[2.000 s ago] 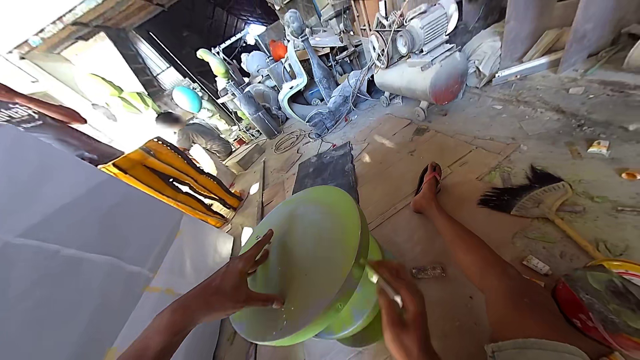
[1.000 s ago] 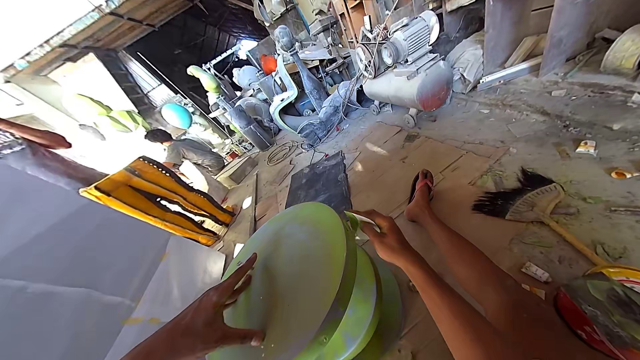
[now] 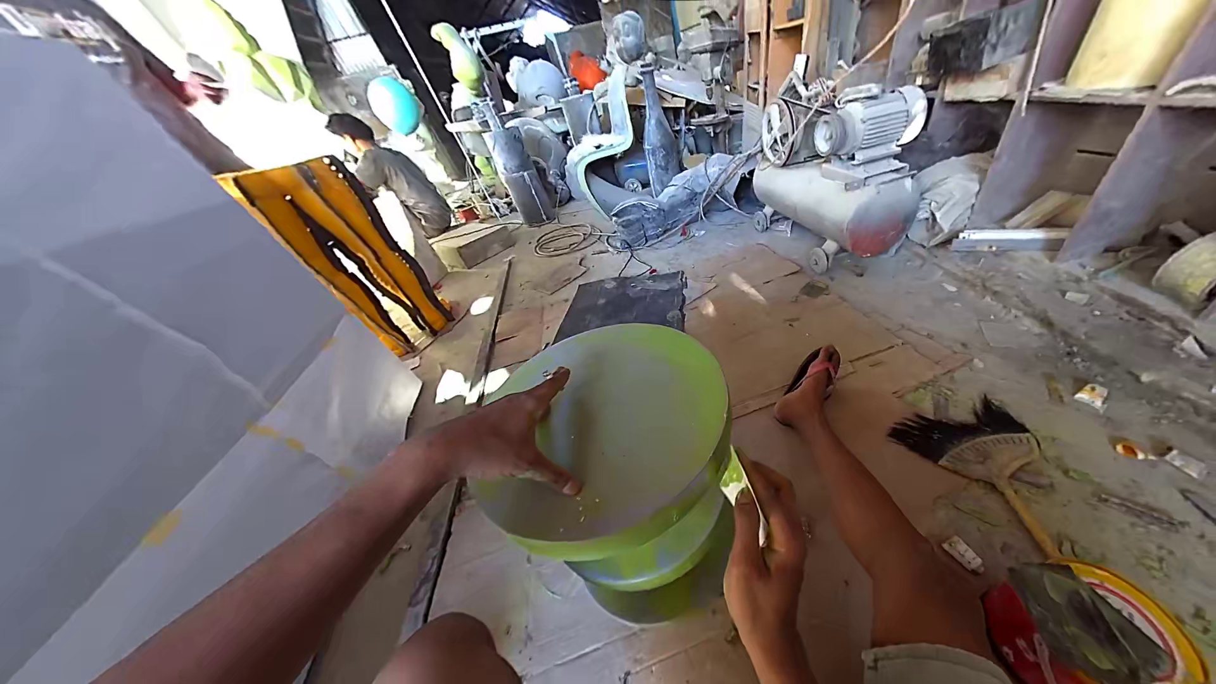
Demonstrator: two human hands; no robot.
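A round, tiered piece [image 3: 636, 427], pale green with greyish patches, stands on the floor between my legs, its wide disc uppermost. My left hand [image 3: 508, 432] lies on the left part of the disc, thumb and fingers spread. At the disc's right edge, my right hand [image 3: 771, 551] is closed on a thin, pale sheet [image 3: 746, 489], perhaps sandpaper, smeared with green. The sheet is close against the rim; whether it touches cannot be told.
Cardboard [image 3: 798, 323] covers the floor. A broom [image 3: 993, 451] and a yellow-rimmed container [image 3: 1149, 608] lie to the right. An air compressor [image 3: 845, 190] stands behind. Large grey panels [image 3: 161, 285] rise at the left. A person [image 3: 399, 180] crouches at the back left.
The round piece was tilted on its side more steeply and its disc now faces more upward. My right hand has moved from the disc's upper right edge to lower on its right side.
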